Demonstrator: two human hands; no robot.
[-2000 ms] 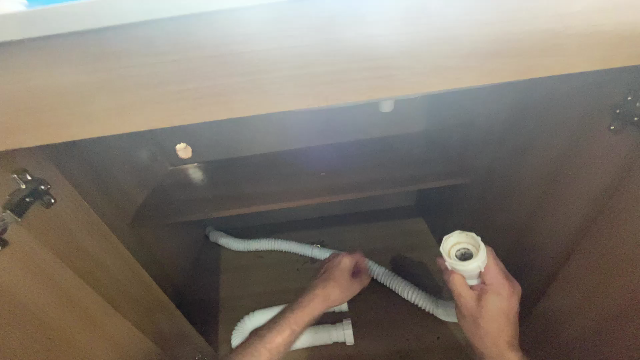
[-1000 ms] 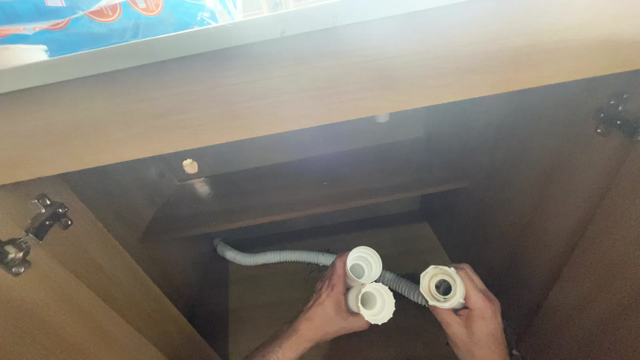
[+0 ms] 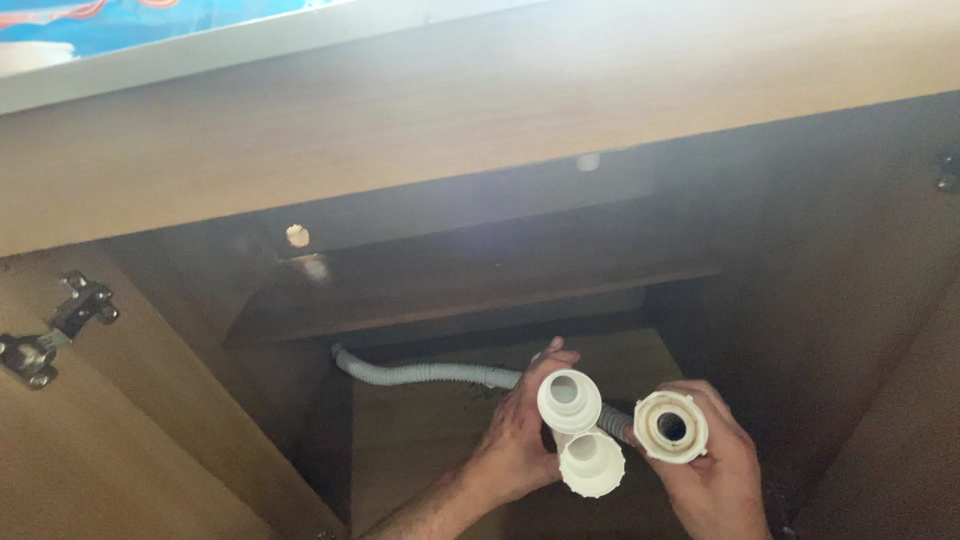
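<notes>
My left hand (image 3: 517, 442) grips a white plastic drain hose with two open ends, one end (image 3: 570, 401) above the other (image 3: 592, 463), both facing the camera. Just to the right, my right hand (image 3: 716, 457) holds a white ribbed nut fitting (image 3: 671, 427) with its round opening turned up; brownish marks ring the inside. A grey corrugated drain hose (image 3: 427, 373) runs from the cabinet's back left, behind my left hand, towards the fitting in my right hand. Where it joins the fitting is hidden.
An inner shelf (image 3: 480, 281) crosses the cabinet above the floor panel (image 3: 420, 442). Metal hinges (image 3: 82, 307) sit on the open left door. A front rail (image 3: 450, 105) spans the top. The back panel has a rough-edged hole (image 3: 298, 235).
My left hand has picked up the white hose, which lay on the cabinet floor, and turned its ends to the camera. My right hand still holds the fitting, now closer to the left hand.
</notes>
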